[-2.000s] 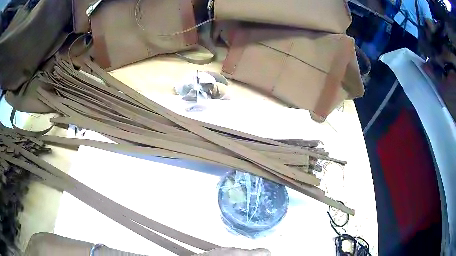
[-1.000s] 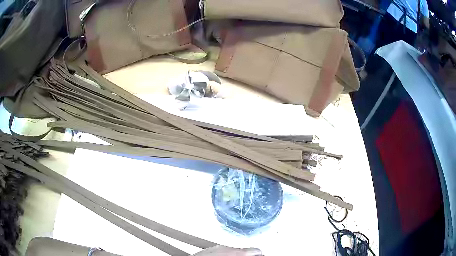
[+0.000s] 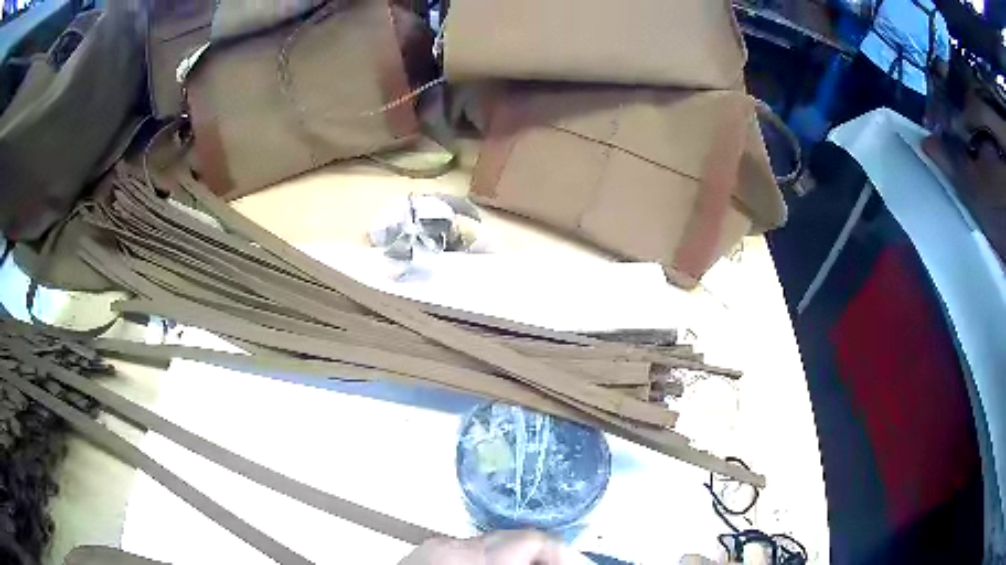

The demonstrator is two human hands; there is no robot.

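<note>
My left hand [image 3: 485,548] is cut off by the bottom edge; only its upper part shows. A long brown strap [image 3: 276,482] runs into it from the left, and the fingers' grip is mostly hidden. A second strap [image 3: 188,499] drops out of the bottom edge left of the hand. A small skin-toned bit at the bottom edge, right of centre, seems to be my right hand [image 3: 695,561]; its fingers cannot be made out. A round clear container [image 3: 534,464] stands just above my left hand. A thick bundle of brown straps [image 3: 364,326] lies across the table behind it.
Brown bags [image 3: 618,166] are piled at the back. A shiny crumpled item [image 3: 425,230] lies mid-table. Black cord [image 3: 761,545] lies tangled at the lower right. Dark brown strip ends [image 3: 33,441] form a bushy mass at far left. White sheet [image 3: 221,414] lies under the straps.
My left hand has shifted slightly left, and the two straps near it now lie farther apart. The skin-toned bit has appeared at the lower right. The view has shifted a little.
</note>
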